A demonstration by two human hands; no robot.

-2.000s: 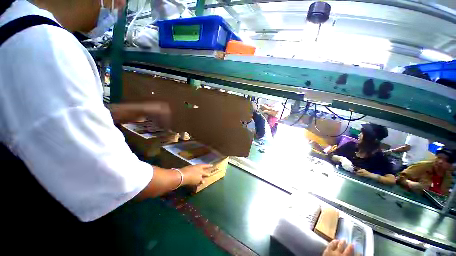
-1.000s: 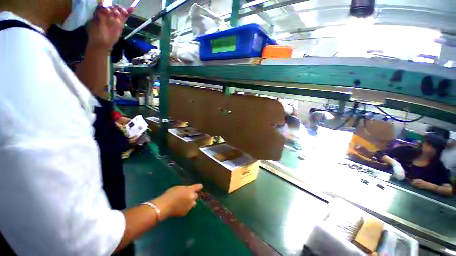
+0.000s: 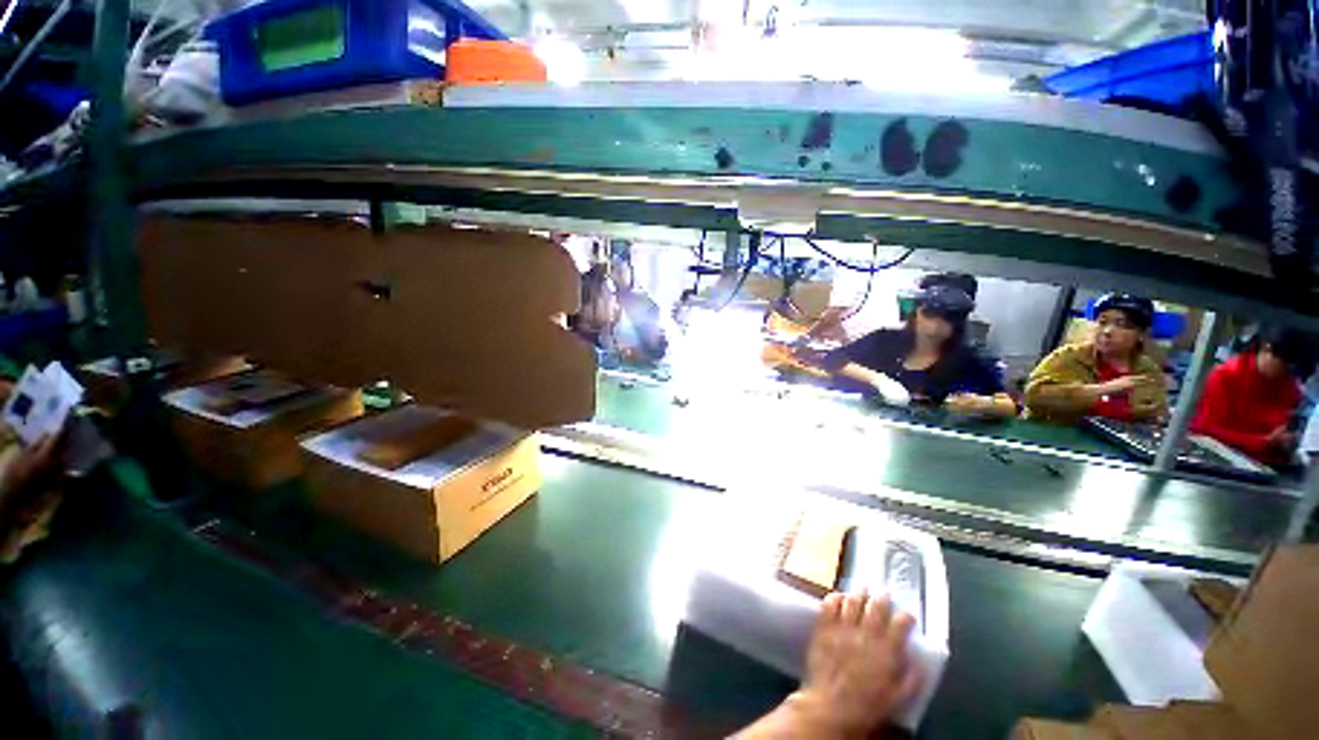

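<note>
A white foam tray point(image 3: 752, 625) lies on the green conveyor, right of centre. A small brown accessory box point(image 3: 819, 555) and a shiny, clear-wrapped product point(image 3: 904, 567) lie in its top. My left hand point(image 3: 856, 662) reaches in from the bottom edge and grips the tray's near side, its fingers over the rim beside the accessory box. The part of the tray under my palm is hidden. My right hand is not in view.
An open carton point(image 3: 434, 499) with a raised brown lid point(image 3: 362, 311) stands left; another carton point(image 3: 261, 427) is behind it. At right are a second foam tray point(image 3: 1150, 629) and brown cardboard point(image 3: 1280, 651). A green shelf point(image 3: 608, 152) crosses above. People sit opposite.
The view has swung right, and the neighbouring worker in white has left the picture. My left hand, out of view one second ago, shows on the foam tray again. The right-hand tray and cardboard now show.
</note>
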